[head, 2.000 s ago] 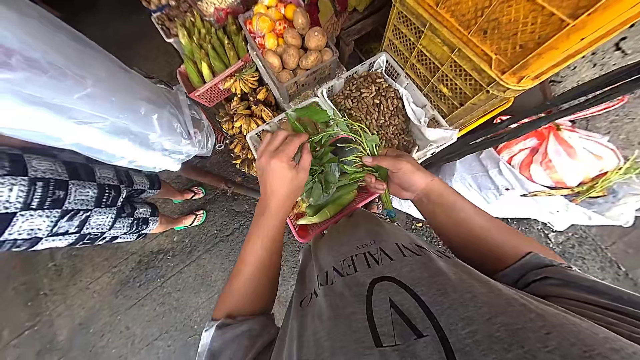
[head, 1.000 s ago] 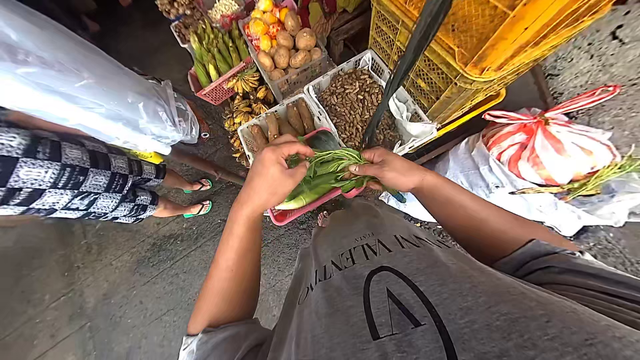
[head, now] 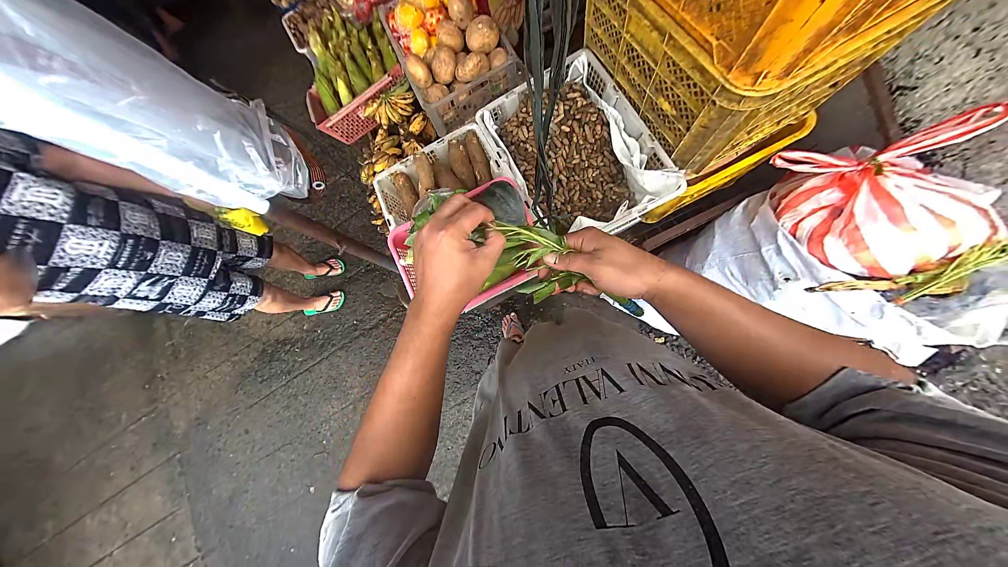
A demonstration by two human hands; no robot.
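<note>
A bunch of leafy greens with thin stems (head: pixel 529 238) spans my two hands. My right hand (head: pixel 605 261) is closed around the stems and leaves at its right end. My left hand (head: pixel 455 250) bends over the bunch's left end, its fingers pinched together among the leaves; whether it grips a stem is hard to tell. Both hands are above a pink plastic basket (head: pixel 400 250), which holds green vegetables and a dark green rounded one (head: pixel 502 201). Beyond it a white crate (head: pixel 383 191) holds brown elongated roots (head: pixel 462 163).
A white crate (head: pixel 491 118) of small brown pods or roots is ahead, beside stacked yellow crates (head: pixel 661 87). Potatoes (head: pixel 449 67), corn (head: pixel 354 63) and bananas (head: pixel 390 106) are farther off. A red-striped bag (head: pixel 886 209) lies right; a person in patterned shorts (head: pixel 126 244) stands left.
The greens that covered much of the basket two seconds ago are now bunched narrowly between my hands, so the brown roots and the dark green vegetable show. My hands have stayed over the basket.
</note>
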